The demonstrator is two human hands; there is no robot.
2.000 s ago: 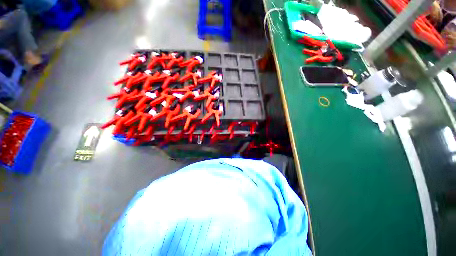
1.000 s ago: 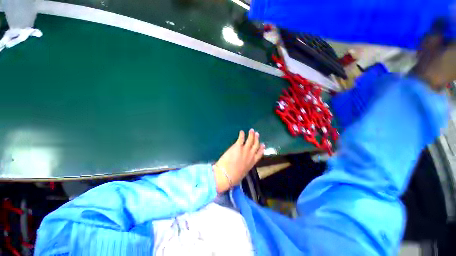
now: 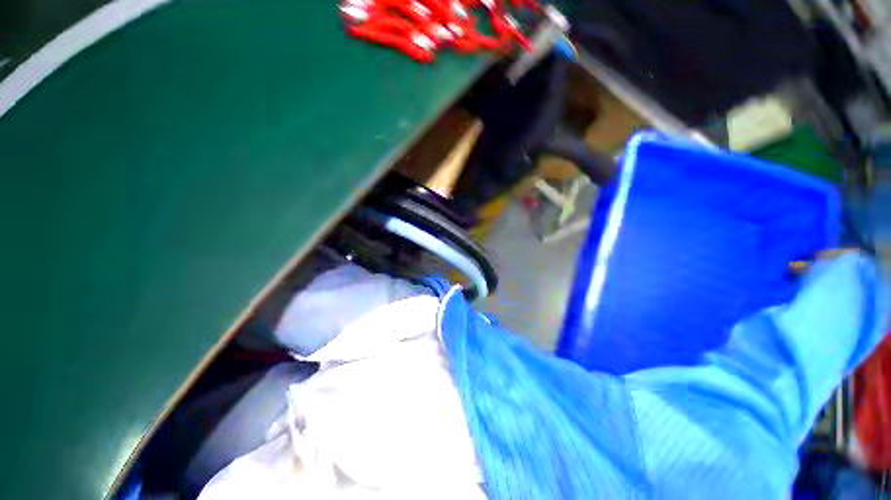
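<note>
A shallow blue plastic bin point(image 3: 703, 259) is tilted beside the bench at the right, and its inside shows no pieces. My right sleeve reaches over its near side. Only a small part of my right hand point(image 3: 823, 258) shows at the bin's right rim, holding it; the fingers are mostly hidden. My left hand is not in view. A heap of red pieces point(image 3: 430, 27) with white tags lies at the top, on the bench's end, cut off by the picture's edge. The picture is blurred.
The dark green bench point(image 3: 176, 215) with a white stripe point(image 3: 73, 54) fills the left. A round black object with a pale blue band point(image 3: 435, 249) sits below its edge. Grey floor, dark material and a red thing at the lower right also show.
The view has swung right and down. The blue bin has come down from above the bench to beside it, with my right hand at its rim. My left hand has left the picture.
</note>
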